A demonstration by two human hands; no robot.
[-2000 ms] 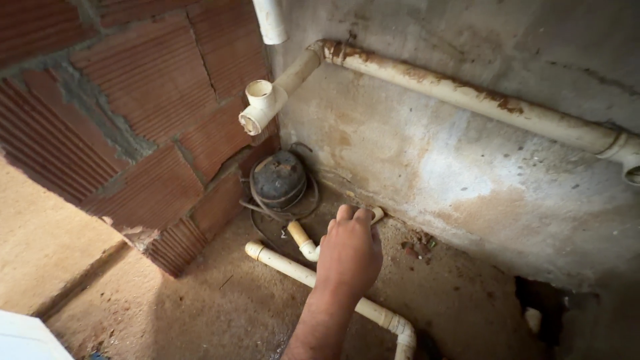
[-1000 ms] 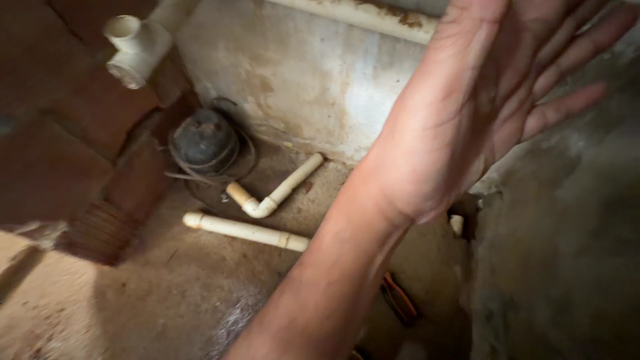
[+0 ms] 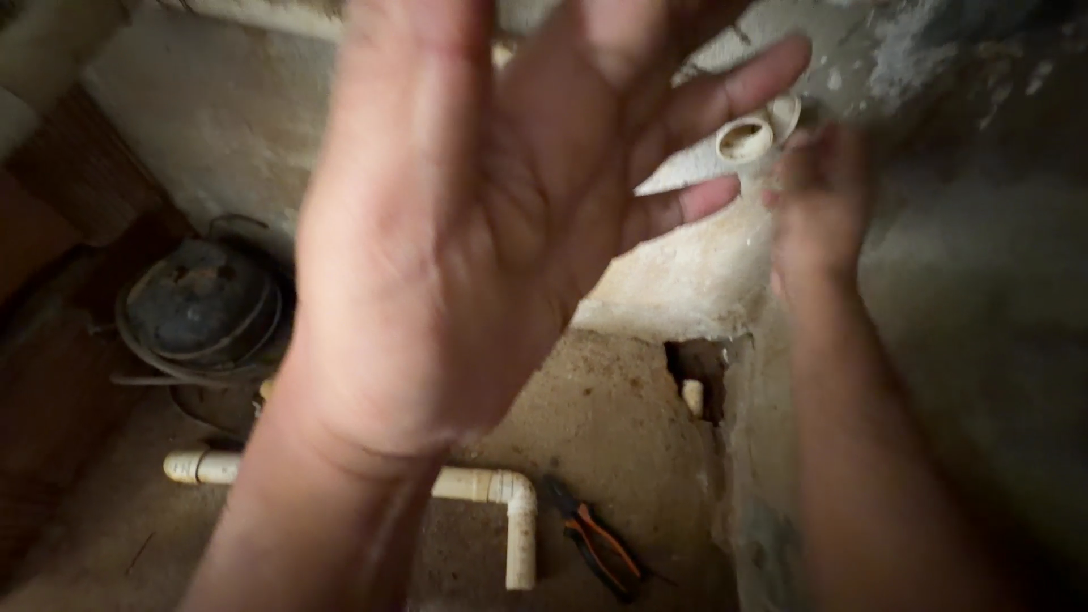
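Note:
My left hand (image 3: 459, 221) is raised close to the camera, palm toward me and fingers spread, holding nothing. To its right, my blurred right hand (image 3: 820, 191) has its fingers curled beside the open end of a white PVC pipe fitting (image 3: 745, 140) on the wall; whether it touches the fitting is unclear. A PVC pipe with an elbow (image 3: 510, 493) lies on the floor, partly hidden by my left forearm. Pliers with orange and black handles (image 3: 595, 544) lie just right of that elbow.
A dark round compressor-like unit (image 3: 200, 297) with tubing sits at the left in the wall corner. A broken hole in the floor (image 3: 710, 365) holds a short pipe stub (image 3: 694, 397). A rough wall (image 3: 952, 280) stands at the right, behind my right arm.
A hand was low over the floor pipes two seconds ago; my left palm is now raised before the camera. My right hand has come into view at the right. The view has shifted right.

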